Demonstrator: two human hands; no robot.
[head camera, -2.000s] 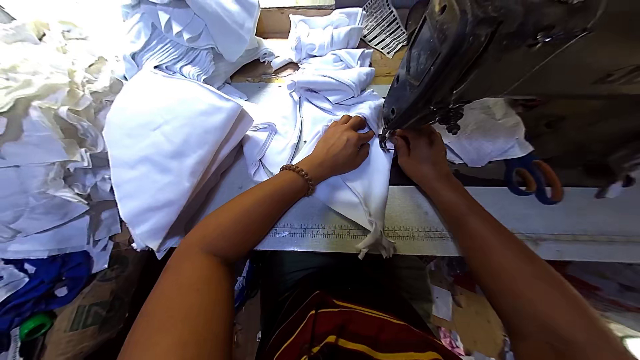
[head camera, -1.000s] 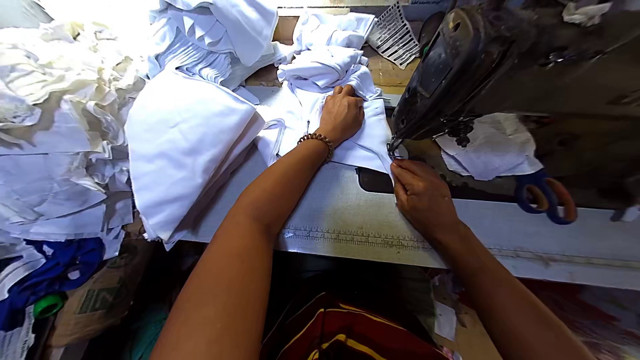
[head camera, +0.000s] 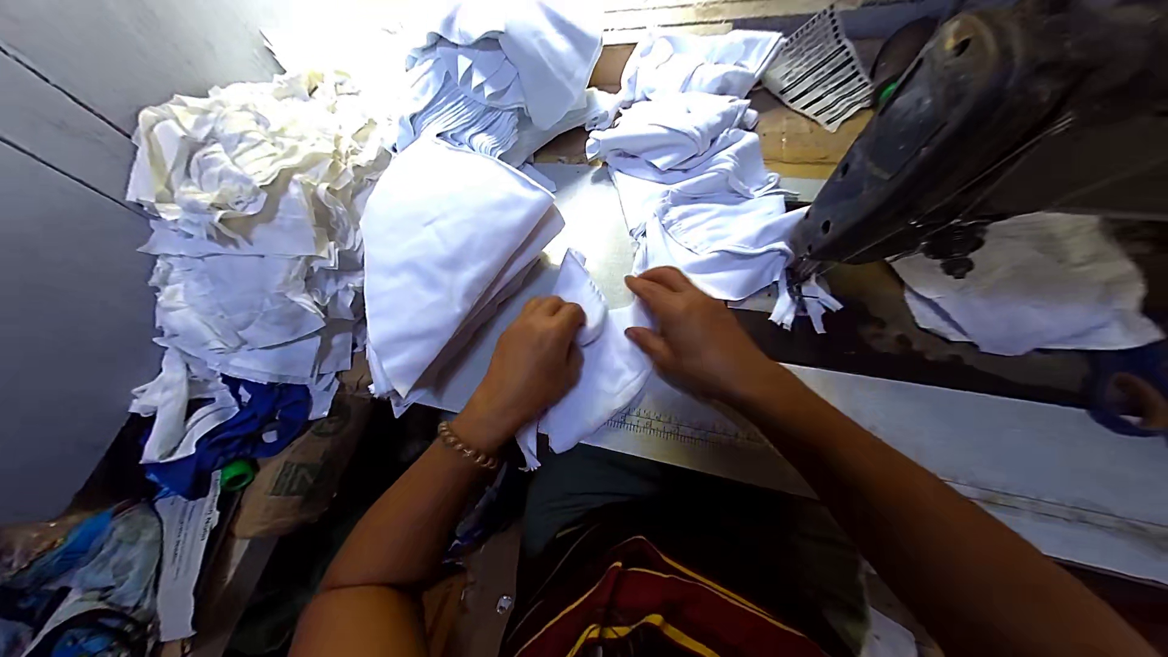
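Observation:
Between my two hands, above the front edge of the sewing table, is a small white cloth piece (head camera: 598, 383). My left hand (head camera: 538, 360), with a beaded bracelet at the wrist, grips its left side. My right hand (head camera: 689, 338) pinches its upper right edge between thumb and fingers. Behind it, sewn white cloth (head camera: 703, 210) lies bunched and reaches to the needle area of the dark sewing machine (head camera: 903, 137). Short cloth ends hang at the presser foot, whose exact contact with the cloth is unclear. A folded stack of white fabric (head camera: 456, 255) lies left of my left hand.
Piled cream and white cloth scraps (head camera: 255, 228) stand at the left, with blue cloth (head camera: 265, 429) below. More white fabric (head camera: 511, 64) is heaped at the back. White cloth (head camera: 1031, 283) lies beneath the machine arm. Scissors (head camera: 1127, 392) are at the right; a printed ruler (head camera: 684, 427) marks the table's front.
Both hands have moved left, away from the machine, and now hold a small white piece. My left hand has come off the bunched cloth, which remains by the needle.

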